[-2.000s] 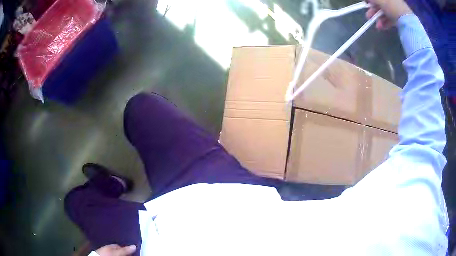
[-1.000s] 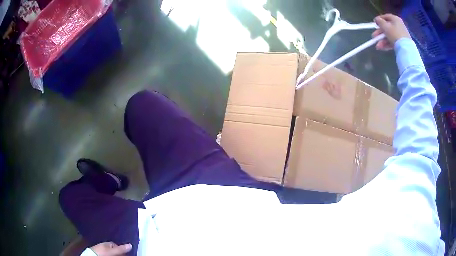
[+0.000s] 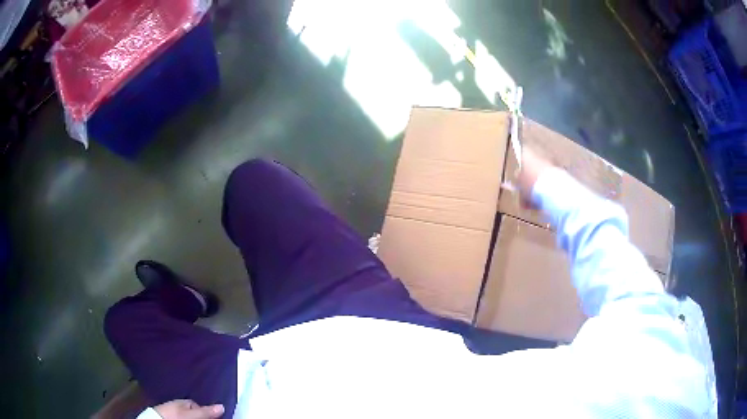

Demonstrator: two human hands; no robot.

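My right hand (image 3: 532, 176) is blurred, above the cardboard boxes. It holds the white hanger (image 3: 516, 135), which shows nearly edge-on as a thin white strip. Most of the hanger is hidden or blurred. The closed brown cardboard boxes (image 3: 446, 172) stand side by side on the floor in front of me, partly covered by my right arm. My left hand (image 3: 188, 409) rests low by my left thigh at the bottom edge, partly cut off, with no object seen in it.
A red plastic-lined basket (image 3: 123, 41) sits on a dark blue bin (image 3: 156, 94) at upper left. Blue crates (image 3: 708, 74) stand at the far right beyond a yellow floor line. My dark-trousered legs are at the left of the boxes on the dark green floor.
My right hand has moved left and down from the upper right to above the boxes. The hanger has turned from a broad view to nearly edge-on. My left hand has barely moved.
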